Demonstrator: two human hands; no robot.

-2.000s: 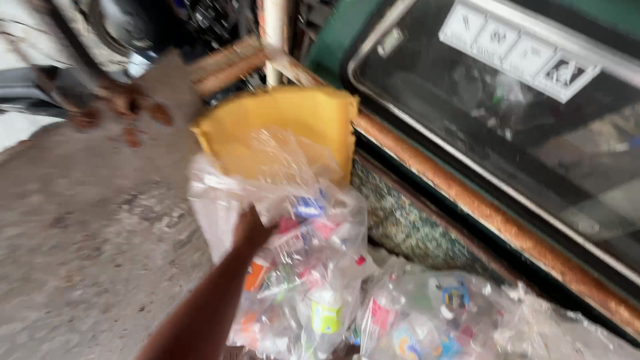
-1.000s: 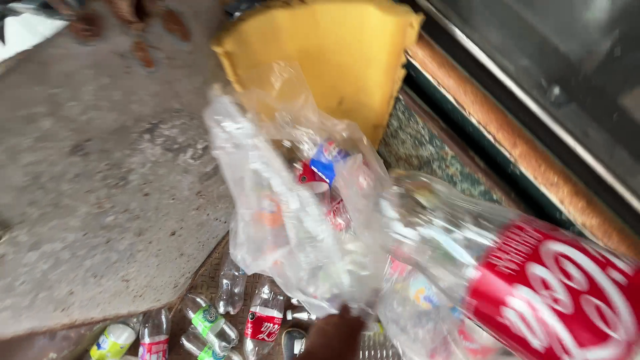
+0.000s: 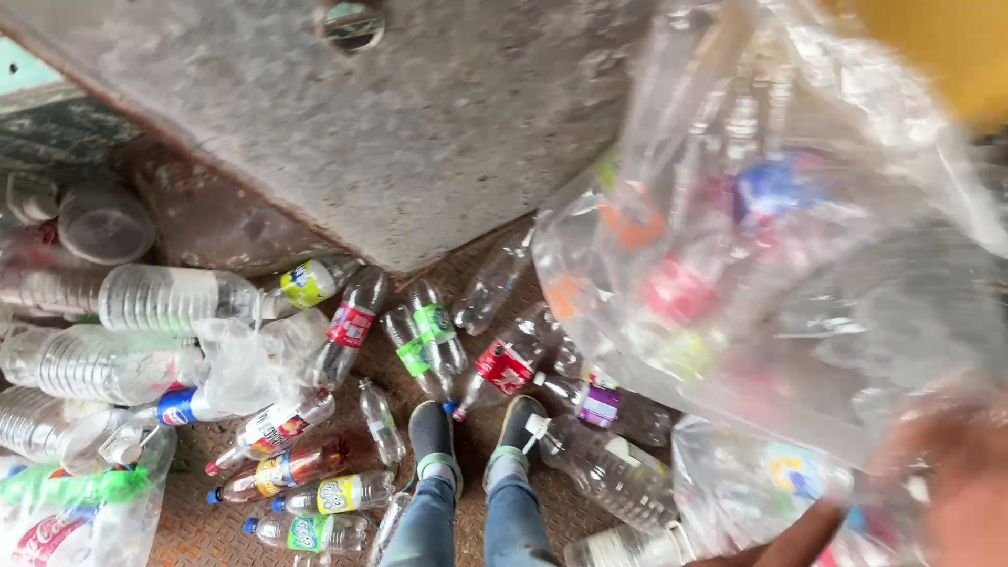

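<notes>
A large clear plastic bag of used plastic bottles fills the upper right. At its lower edge is a strongly blurred hand, seemingly my right hand, against the film; its grip is unclear. Below it, brown fingers, seemingly of my left hand, reach in from the bottom edge beside a second bag of bottles; what they hold is hidden. Empty bottles lie about the floor, among them a red-labelled Coca-Cola bottle, a purple-labelled bottle and a large clear bottle.
My shoes stand on a rusty tread-plate floor among the bottles. A grey metal sheet juts in from above, its corner pointing down. Large clear bottles are heaped at left, above a filled bag. Something yellow is at upper right.
The view has swung down and left, now showing my feet. The large Coca-Cola bottle prominent at right one second ago is no longer distinct there. Earlier, an arm reached onto the bag.
</notes>
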